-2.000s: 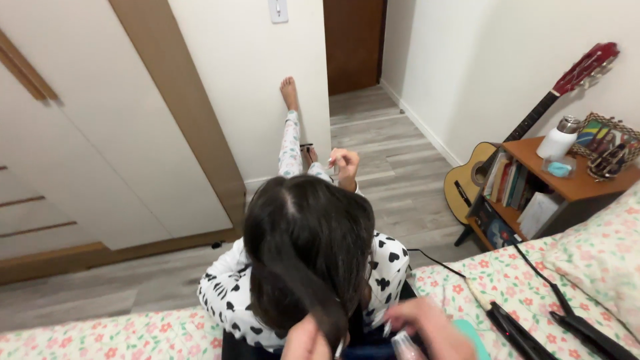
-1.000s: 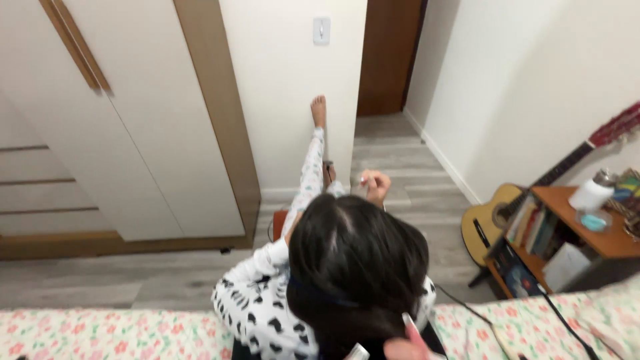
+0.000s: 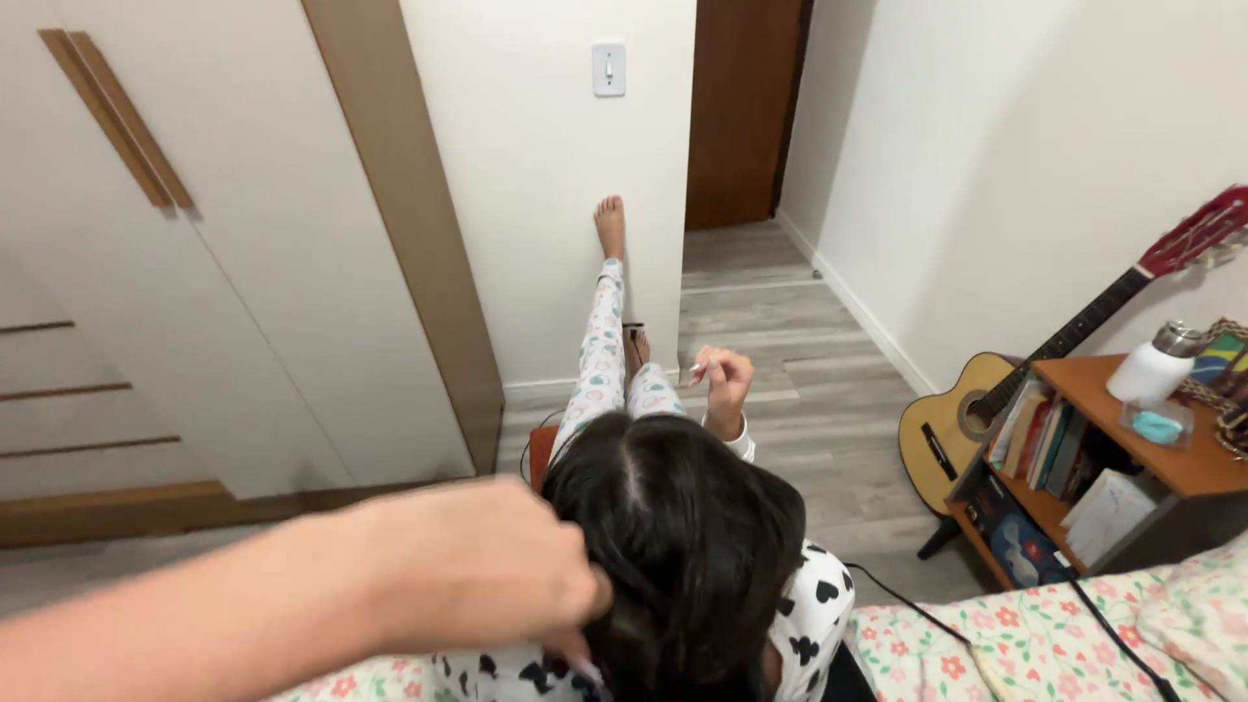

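Below me a person with long dark hair sits with their back to me, in a top with black card-suit shapes and patterned trousers. My left hand reaches in from the left, its curled fingertips against the left side of the hair; whether it grips a strand is hidden. My right hand is out of the frame. The seated person's own raised hand is in front of them at the right, and one bare foot rests against the white wall.
A floral bedspread lies along the bottom, with black cables on it. At right stand an acoustic guitar and a wooden shelf with books, a white bottle and a small clear container. A white wardrobe fills the left.
My left hand has come up from the lower edge to the left side of the head. My right hand, earlier low behind the hair, has left the frame.
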